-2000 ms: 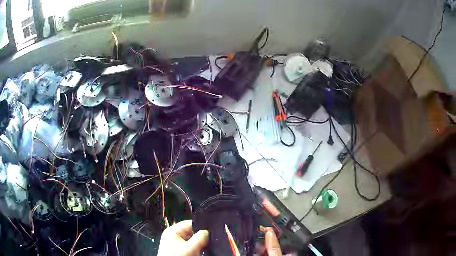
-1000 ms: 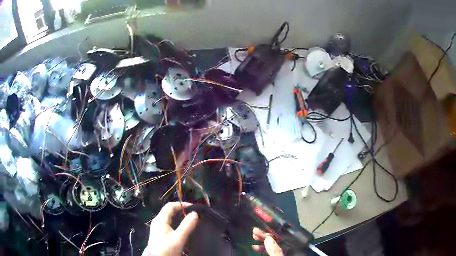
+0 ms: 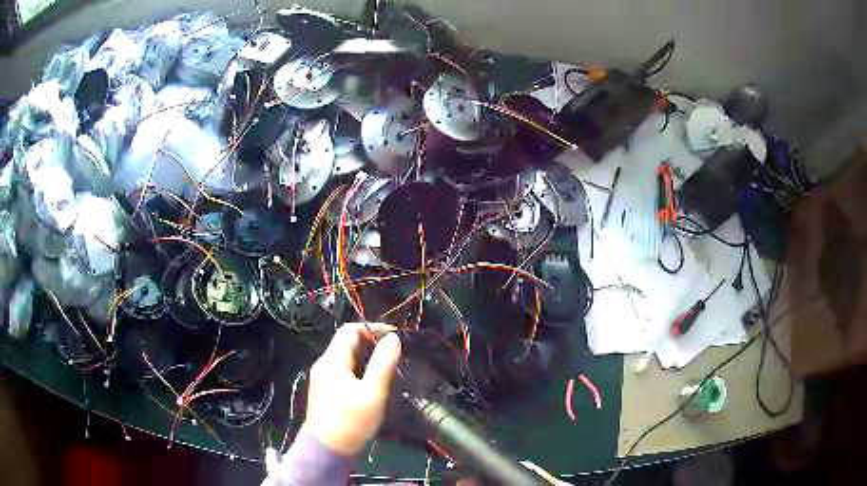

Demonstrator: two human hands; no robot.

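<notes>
My left hand point(image 3: 350, 387) pinches the rim of a dark housing point(image 3: 428, 365) at the bottom centre; thin red and yellow wire leads point(image 3: 347, 256) run up beside the fingers. The housing's outline is hard to tell against the dark parts around it. A dark, thick-barrelled glue gun point(image 3: 471, 439) slants in from the bottom edge, its tip close to the housing and right of my left hand. A pale stick shows near its rear. My right hand is not visible.
Wired round housings point(image 3: 226, 289) and metal discs point(image 3: 394, 133) crowd the left and middle. Bagged units point(image 3: 71, 190) lie far left. Pink-handled cutters point(image 3: 583, 397), a solder spool point(image 3: 705, 394), a screwdriver point(image 3: 697, 309), cables and a cardboard box point(image 3: 837, 275) are at right.
The view has swung left and down, so the bench things appear further right. The pink cutters now show. The gun's tip is nearer my left hand, and my right hand has gone from view.
</notes>
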